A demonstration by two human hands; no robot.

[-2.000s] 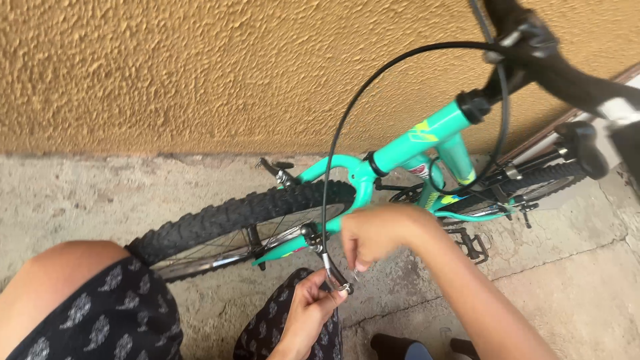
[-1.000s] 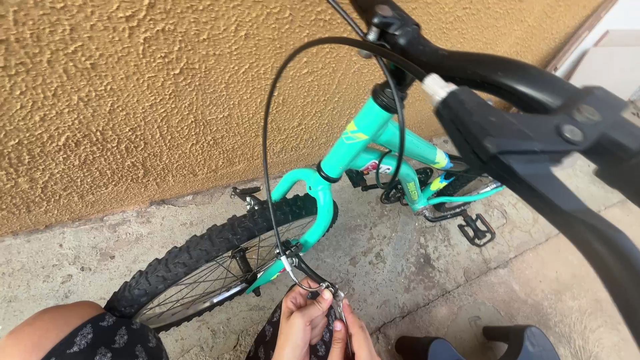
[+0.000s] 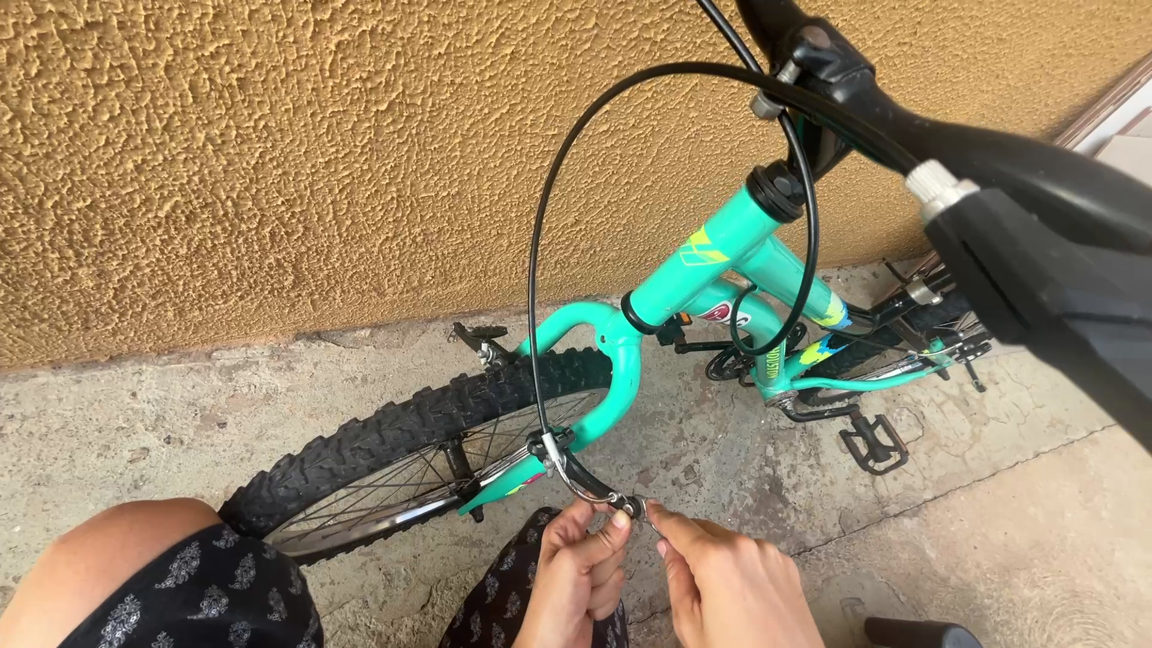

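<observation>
A turquoise bicycle (image 3: 693,270) stands along the wall, its knobby front tire (image 3: 387,423) toward me. The near front brake arm (image 3: 589,481) swings out from the fork, with the metal cable noodle (image 3: 565,472) and the inner brake cable beside it. My left hand (image 3: 580,571) pinches the outer end of that brake arm between thumb and index finger. My right hand (image 3: 729,576) touches the same end from the right, at the cable clamp (image 3: 633,507); whether it holds something small there I cannot tell. A black cable housing (image 3: 537,270) loops from the noodle up toward the handlebar.
The handlebar (image 3: 999,144) and brake lever housing (image 3: 1062,288) reach across the upper right, near the camera. A rough ochre wall (image 3: 270,162) runs behind the bicycle. The pedal (image 3: 873,444) is over the concrete floor (image 3: 720,450). My knees are at lower left.
My right hand, earlier above the brake arm's end, has come down to its right side. My left hand stays at the arm's end. The view has shifted, and the handlebar fills more of it.
</observation>
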